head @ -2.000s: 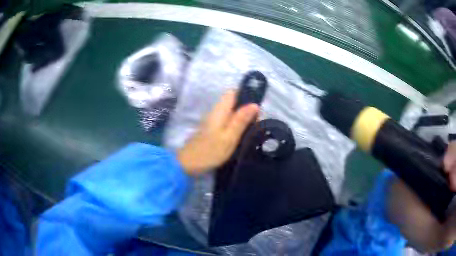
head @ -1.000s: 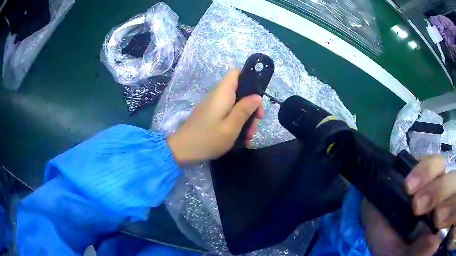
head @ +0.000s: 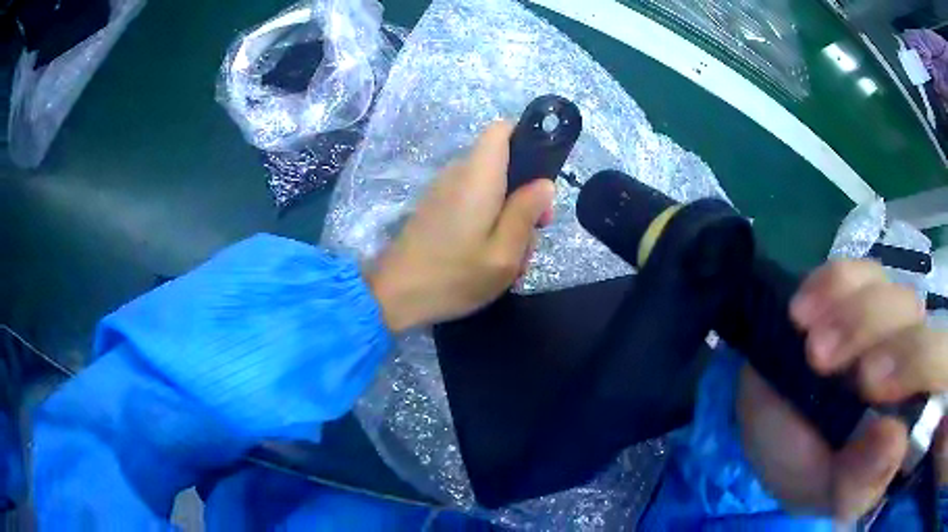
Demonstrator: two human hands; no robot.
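Observation:
My left hand [head: 463, 229] is bare and grips the arm of the black bracket [head: 561, 384]. The bracket's rounded end with a pale hole points up past my fingers. Its flat plate lies toward me on the bubble wrap [head: 416, 145]. My right hand [head: 868, 343] holds the black electric screwdriver [head: 774, 322], which has a pale yellow band. The thin bit points at the side of the bracket arm by my left fingertips. Whether it touches a screw cannot be told.
An open clear bag of screws [head: 301, 78] lies at the upper left. Wrapped black parts [head: 899, 255] are at the right edge. A white rail [head: 717, 94] runs across the upper right, with clear plastic trays [head: 743, 36] beyond it. Another plastic-wrapped black part [head: 62, 78] lies at the far left.
Two seconds ago the screwdriver was farther right and clear of the bracket. It has come left to the arm. The bracket has turned, so its second round end is no longer visible.

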